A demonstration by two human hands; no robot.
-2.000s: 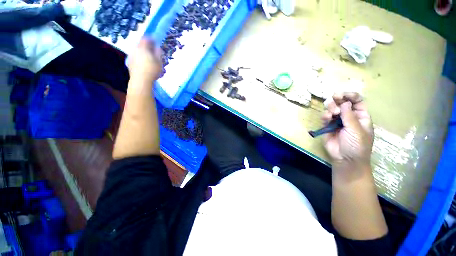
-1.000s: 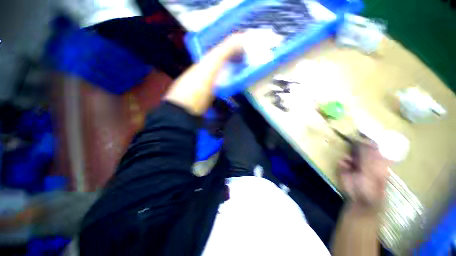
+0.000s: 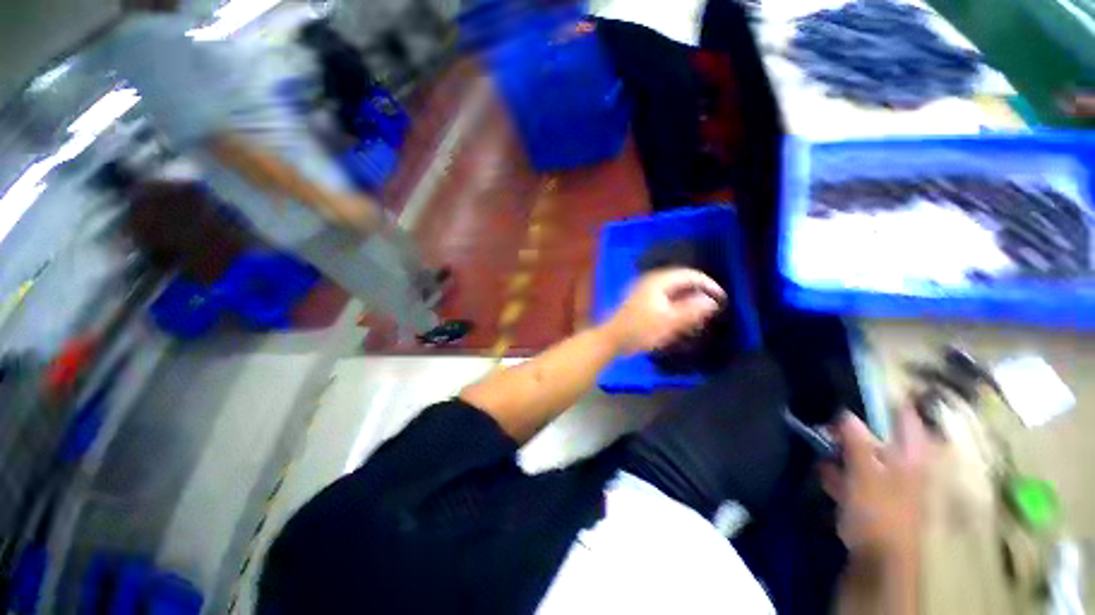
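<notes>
My left hand [image 3: 666, 310] is over the lower blue bin [image 3: 615, 270], which holds a dark mass of tiny pieces. Its fingers are curled, and blur hides whether anything is between them. My right hand [image 3: 879, 475] is blurred at the bench's near edge. It is shut on a slim dark part [image 3: 812, 434] that sticks out to the left. A small dark cluster [image 3: 957, 375] lies on the tan board [image 3: 967, 559] beyond my right hand. A bright green round item [image 3: 1033, 500] lies right of that hand.
A blue tray [image 3: 931, 300] of small dark fittings stands at the upper right, with a heap of dark parts [image 3: 883, 51] behind it. A white item [image 3: 1035, 390] lies on the board. A person in grey [image 3: 270, 156] is at upper left. Blue bins stand on the red floor.
The view has swung left. My left hand has moved from the upper blue tray to the lower bin. My right hand still holds the dark part, now at the bench edge.
</notes>
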